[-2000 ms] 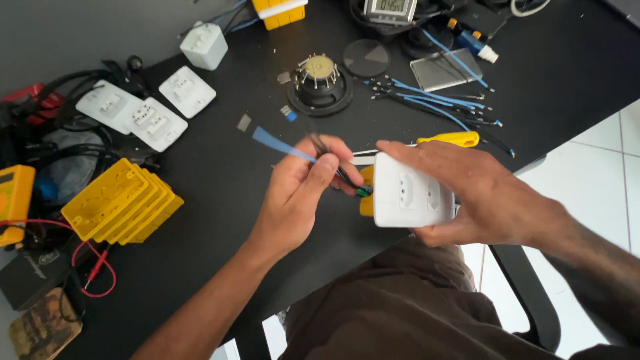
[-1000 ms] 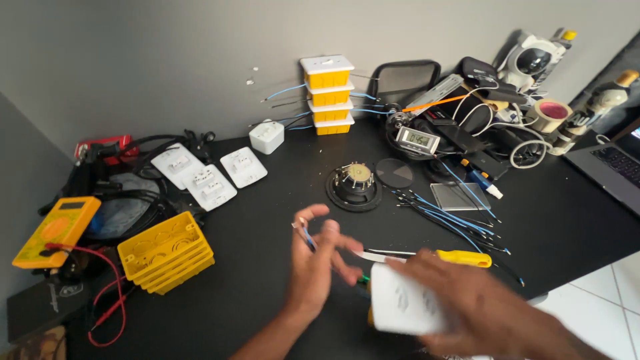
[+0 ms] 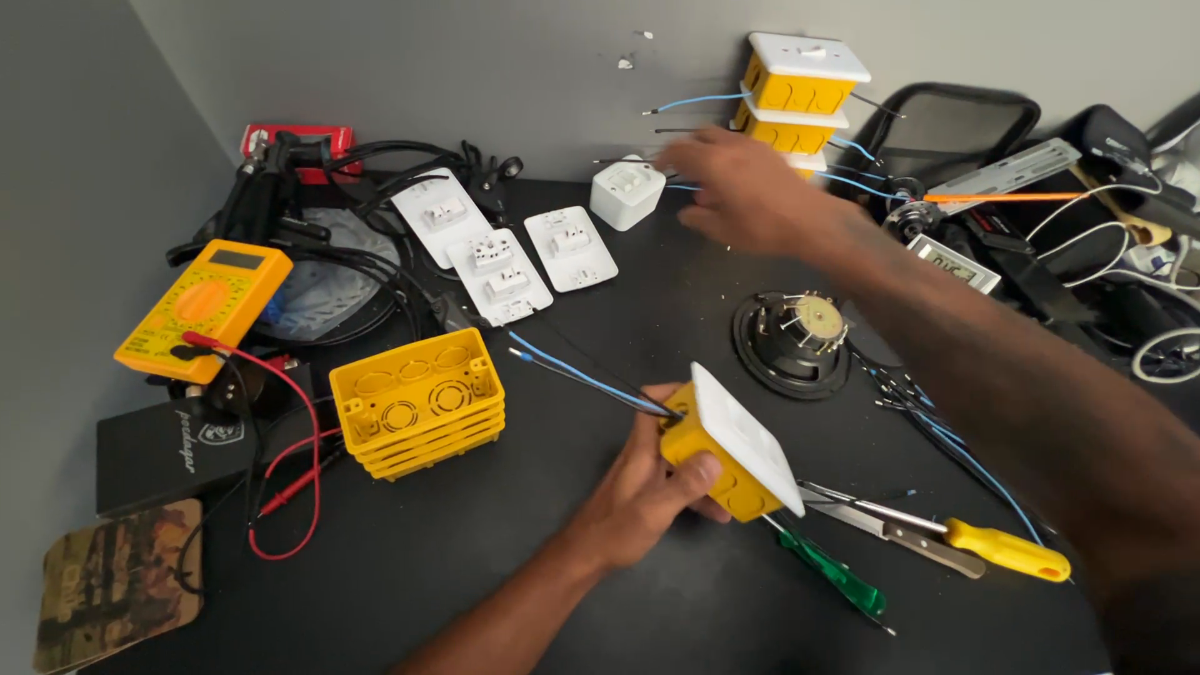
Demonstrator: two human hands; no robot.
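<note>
My left hand [image 3: 656,483] grips a yellow electrical box [image 3: 698,450] fitted with a white cover plate [image 3: 750,441]. Blue and black wires [image 3: 591,380] stick out of the box's upper left side. My right hand [image 3: 741,183], slightly blurred, reaches across to the back beside a white cube-shaped piece [image 3: 628,194]; whether its fingers touch anything I cannot tell. Just behind it stand stacked yellow boxes with white covers [image 3: 797,89], wires coming from their sides. A green-handled screwdriver [image 3: 830,570] lies below the held box, near a knife [image 3: 928,546] and a yellow-handled screwdriver [image 3: 1008,548].
Nested empty yellow boxes [image 3: 417,403] and a yellow multimeter [image 3: 206,305] are at left. White outlet plates [image 3: 572,248] lie behind them. A speaker [image 3: 797,342] and loose blue and black wires [image 3: 956,445] lie at right, partly under my right forearm. Cables and devices crowd the back right.
My right hand has left the white plate and moved to the back, near the stacked boxes. My left hand now holds the box, which is tilted with its wires toward the left.
</note>
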